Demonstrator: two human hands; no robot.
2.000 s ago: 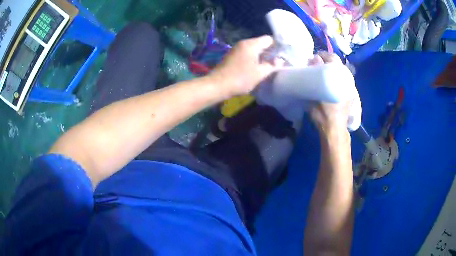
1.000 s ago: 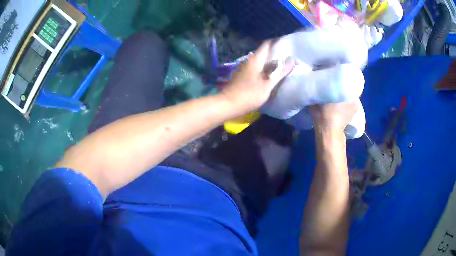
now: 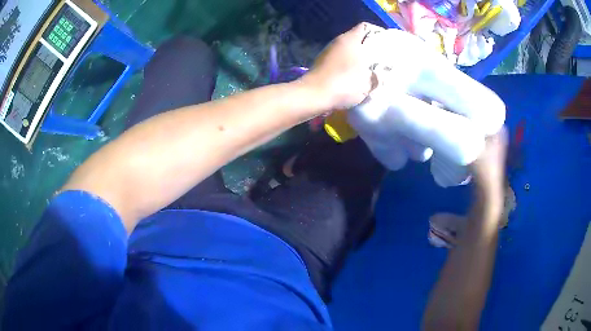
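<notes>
A plump white plush unicorn [image 3: 421, 103] is held up over the blue machine's left edge, its rounded legs towards the right. A yellow part [image 3: 339, 127] shows below it, and purple strands [image 3: 275, 63] show beyond my forearm. My left hand [image 3: 353, 68] is closed on the toy's left end. My right hand [image 3: 490, 158] is blurred at the leg ends; its fingers are largely hidden, and its grip cannot be made out. The round nozzle mount [image 3: 509, 205] is partly behind my right forearm. The pipe itself is hidden.
A blue crate [image 3: 502, 55] heaped with limp white, pink and yellow skins is at the top right. A scale [image 3: 48, 64] with a green display sits on a blue stool [image 3: 116, 48] at the upper left. A dark hose [image 3: 565, 40] is at the far upper right.
The toy has turned, its legs now pointing down to the right. My right hand has moved right, to the leg ends. My left hand has moved up and slightly right.
</notes>
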